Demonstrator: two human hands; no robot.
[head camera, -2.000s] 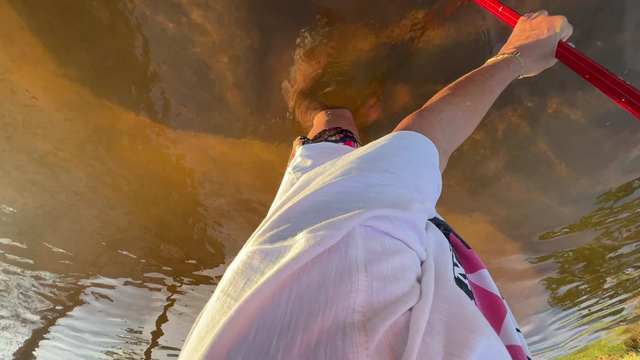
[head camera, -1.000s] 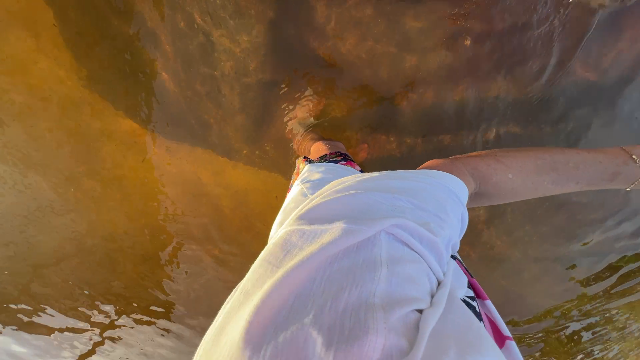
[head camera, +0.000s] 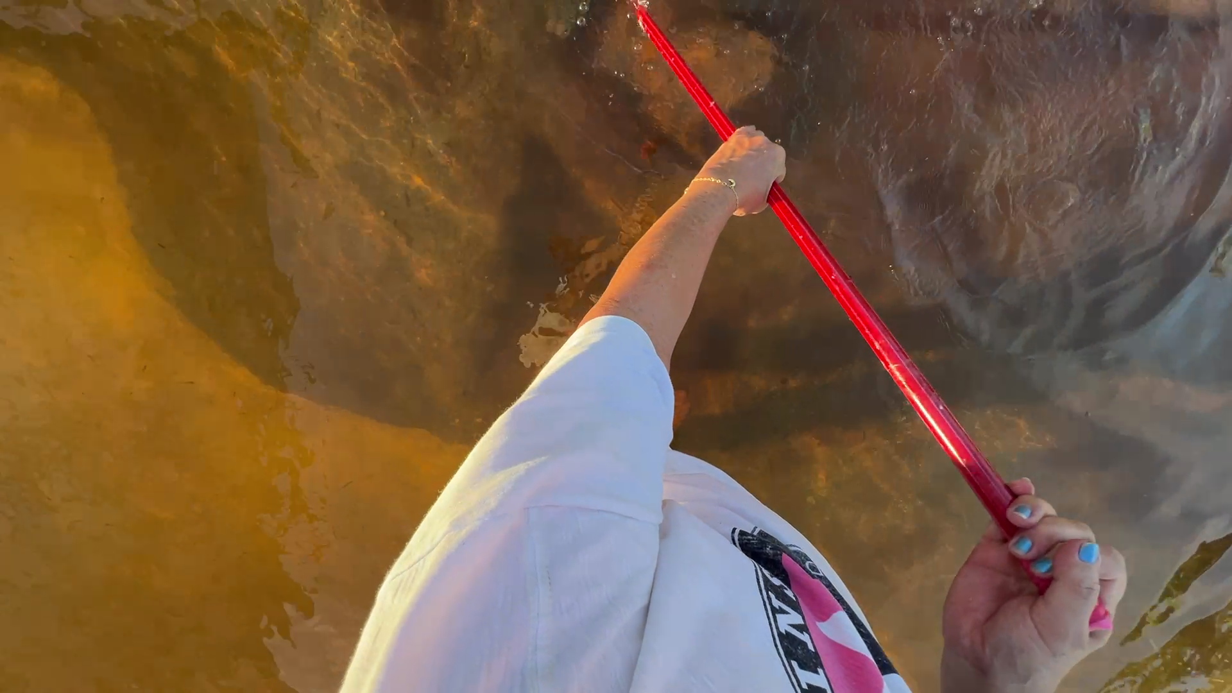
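A long red pole (head camera: 866, 313) runs slantwise from the top middle of the head view to the lower right. My left hand (head camera: 754, 168), with a thin bracelet at the wrist, is closed around its upper part. At the lower end my right hand (head camera: 1044, 587), its nails painted blue, has its fingers curled around the pole. A bit of pink (head camera: 1100, 619) shows beside the right fingers. The far end of the pole meets bubbling water at the top edge, and what lies beyond is out of view.
Shallow brown water (head camera: 385, 289) surrounds me, with a sunlit sandy-coloured patch (head camera: 115, 462) at the left and ripples (head camera: 1059, 192) at the upper right. My white shirt (head camera: 539, 539), with a black and pink print, fills the bottom middle.
One second ago my left hand and the pole were outside the frame at the right; both are back in view, nearer the middle. My right hand has come into view at the lower right.
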